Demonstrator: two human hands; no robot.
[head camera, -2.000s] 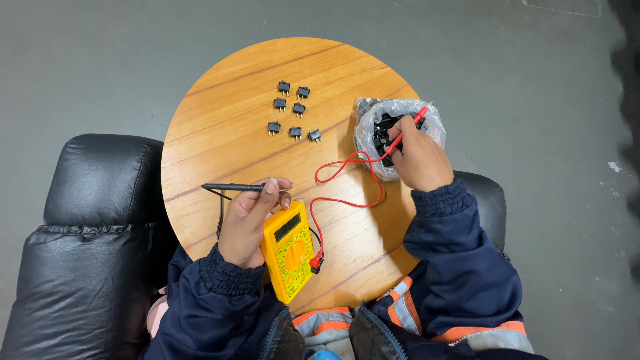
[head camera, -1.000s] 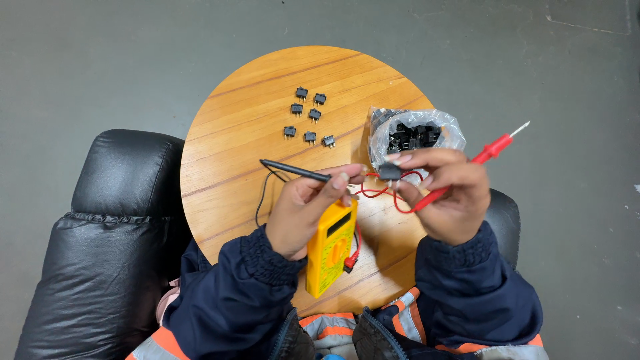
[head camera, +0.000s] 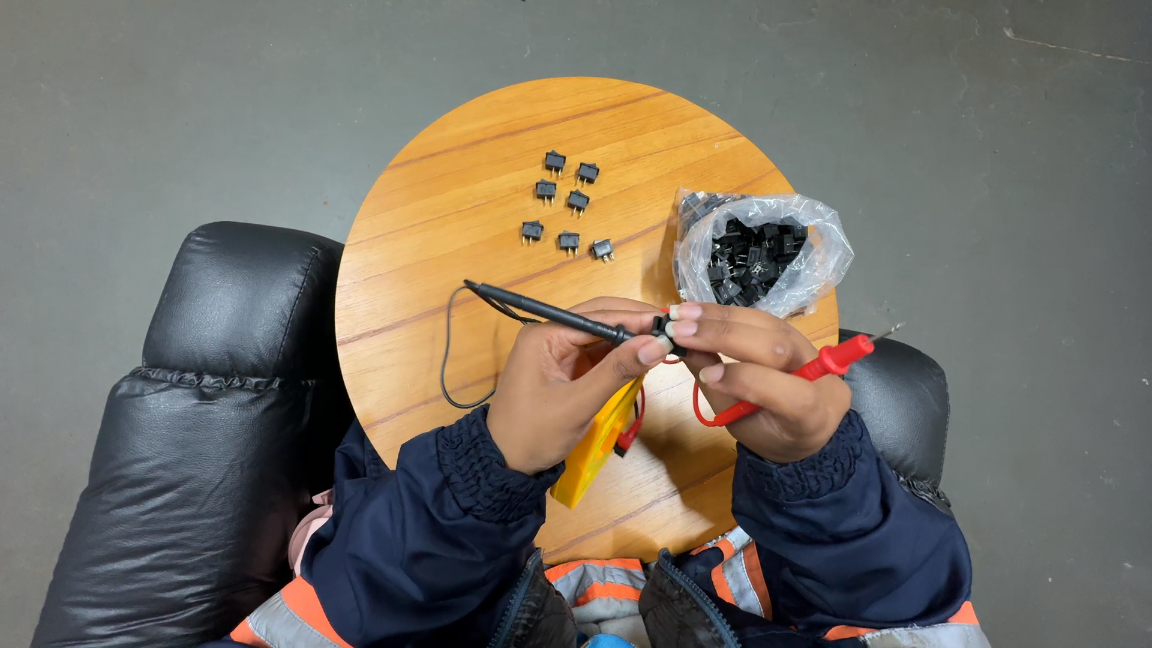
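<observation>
My left hand (head camera: 562, 387) holds the black test probe (head camera: 549, 312) and, beneath it, the yellow multimeter (head camera: 594, 450), tilted and mostly covered by the hand. With its fingertips my right hand (head camera: 774, 378) grips a small black rocker switch (head camera: 664, 331), and the left fingertips meet it there. Between the right fingers lies the red test probe (head camera: 823, 362), its metal tip pointing up and away to the right. Several black rocker switches (head camera: 578, 201) sit in loose rows on the round wooden table. Fingers partly hide the held switch.
A clear plastic bag (head camera: 823, 238) full of black switches stands at the right of the round wooden table (head camera: 432, 225). Black padded armrests flank the table, left (head camera: 243, 306) and right (head camera: 900, 387). Black and red leads loop near my hands.
My right hand was in the bag two seconds ago; it has come out with a switch and moved over to my left hand. The multimeter has tipped, so its display no longer shows.
</observation>
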